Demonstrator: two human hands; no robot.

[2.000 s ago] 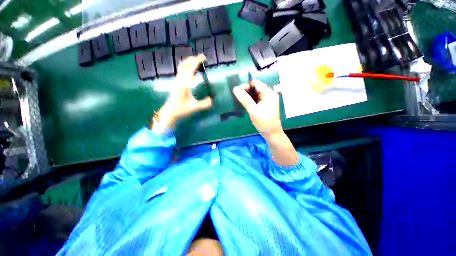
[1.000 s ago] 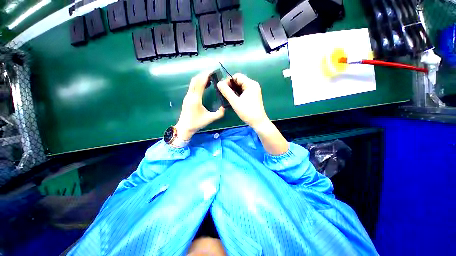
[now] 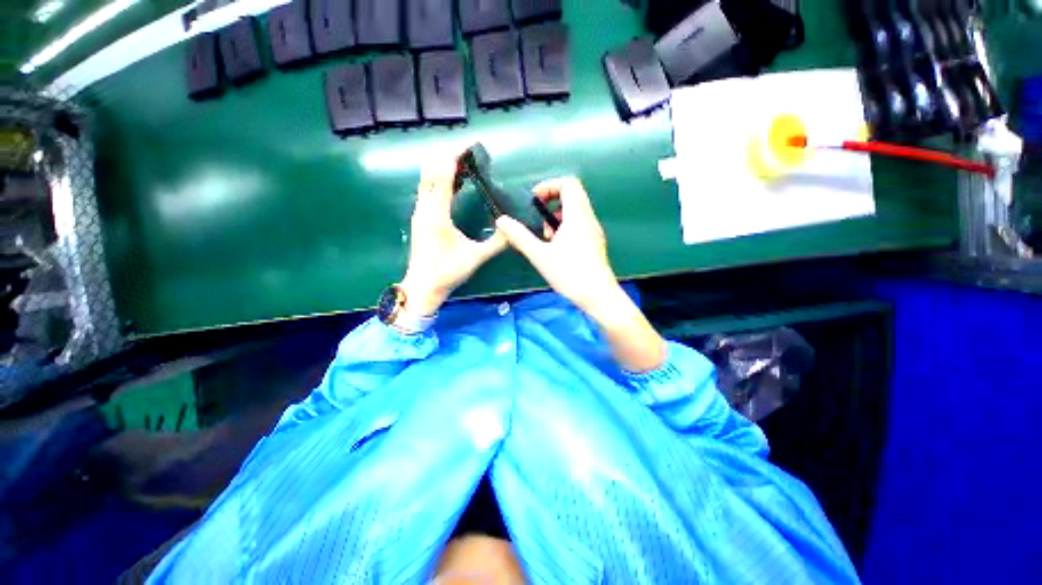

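Note:
My left hand [image 3: 440, 238] holds a black plastic cover [image 3: 485, 186] on edge between thumb and fingers, above the front middle of the bench. My right hand [image 3: 571, 242] is just right of it, its thumb at the cover's lower end. A thin dark tool, apparently tweezers [image 3: 545, 213], is tucked in the right fingers. Further black covers [image 3: 442, 87] with small slot marks lie in rows behind my hands. The face of the held cover is mostly turned out of view.
A white paper sheet [image 3: 708, 194] lies to the right with a yellow pot [image 3: 778, 158] and a red-handled brush [image 3: 914, 153]. Loose black housings [image 3: 699, 43] lie behind it. Long glossy black parts [image 3: 914, 69] are at far right. A metallic-edged bin [image 3: 78, 229] stands left.
My left hand has closed in from the left with the cover, now held upright. My right hand has come left to meet it, and the tweezers' tip no longer points forward. The view has shifted.

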